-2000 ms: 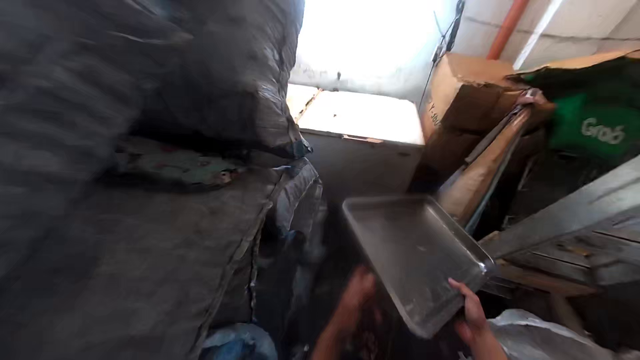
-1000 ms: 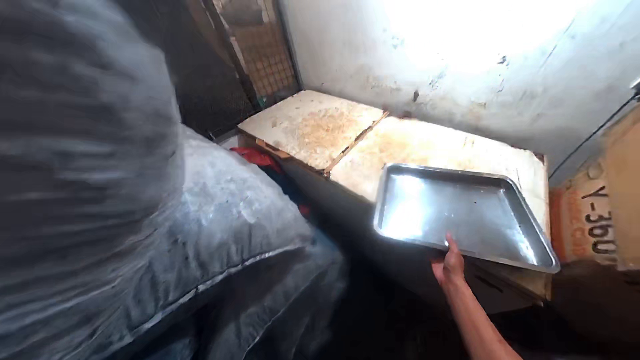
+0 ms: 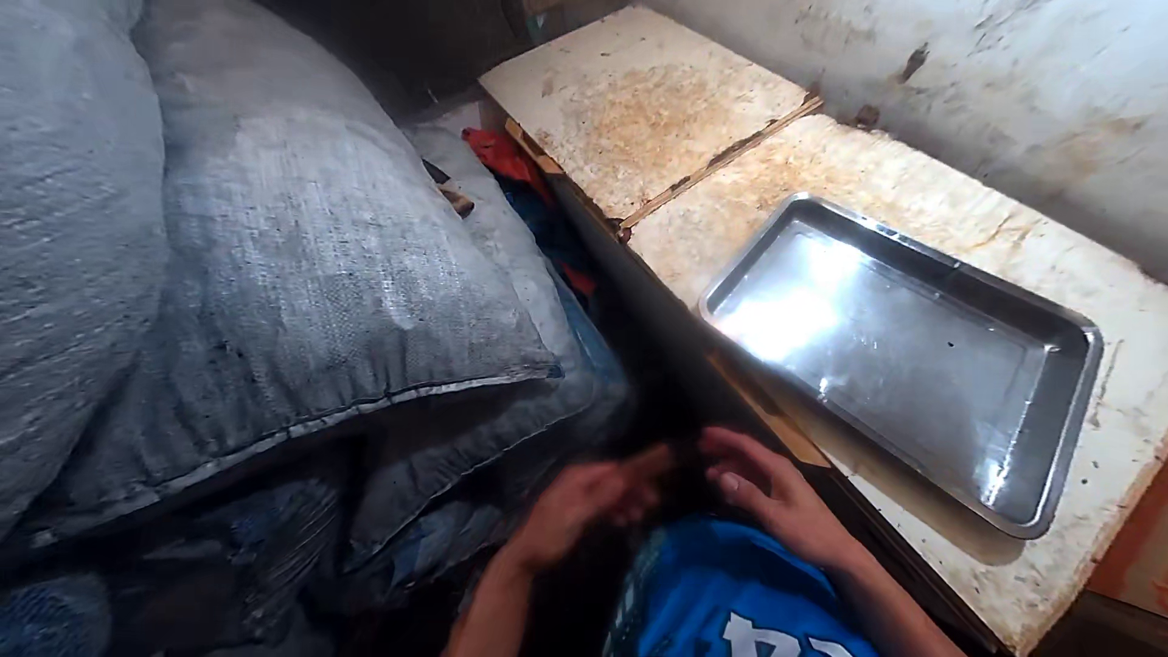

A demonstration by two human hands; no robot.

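A rectangular metal tray (image 3: 903, 365) lies on the worn, pale wooden top at the right, with bright light reflecting off its base. My left hand (image 3: 593, 497) is low in the middle, blurred, in front of the dark gap beside the sacks; no object can be made out in it. Just to its right, my right hand (image 3: 762, 484) has its fingers apart and curved, holding nothing. It is near the front edge of the wooden top, apart from the tray.
Large grey woven sacks (image 3: 301, 237) are piled along the left. The stained wooden top (image 3: 666, 109) has a raised seam across it and meets a marked wall (image 3: 1031, 119) behind. Red cloth (image 3: 502, 155) lies between sacks and wooden top.
One second ago a hand held the tray over the wooden top. Now the tray rests there, let go, and both hands are low in front of the body. The view has turned considerably since the first frame.
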